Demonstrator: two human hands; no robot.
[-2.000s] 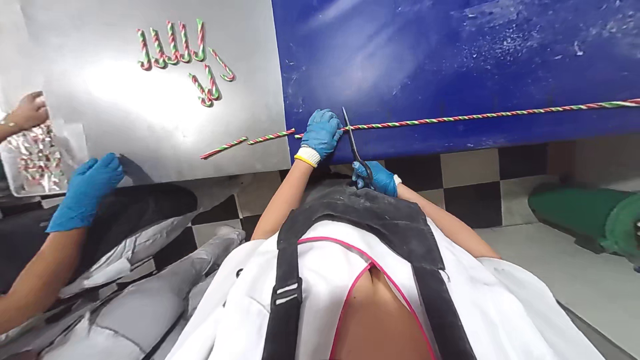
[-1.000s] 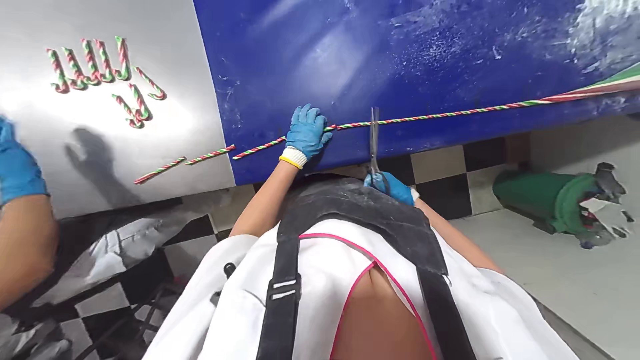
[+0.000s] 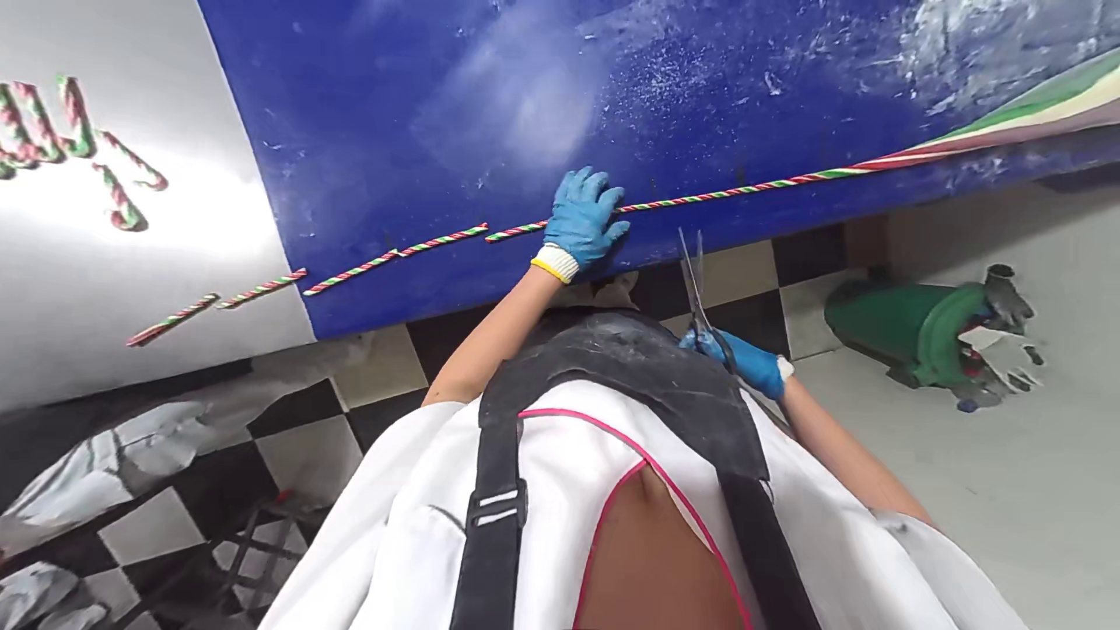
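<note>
My left hand (image 3: 584,219), in a blue glove with a white cuff, lies spread over a red, white and green striped candy rope (image 3: 752,188) near the front edge of the blue table surface. Whether its fingers grip the rope is hidden. To its left, several cut candy sticks (image 3: 354,273) lie in a slanting line across the blue surface and onto the metal one. My right hand (image 3: 735,357), also gloved in blue, holds metal scissors (image 3: 693,284) with the blades slightly apart, pointing at the table edge, below the rope and not touching it.
Bent candy canes (image 3: 77,118) lie on the metal table (image 3: 184,192) at the left. The rope widens into a thick striped mass (image 3: 1041,109) at the far right. A green bin (image 3: 910,331) with rubbish at its mouth lies on the floor beyond my right hand.
More cut sticks lie left of my left hand than before. The scissors have dropped away from the rope. The other person's gloved hand at the left has left the view, which has shifted right.
</note>
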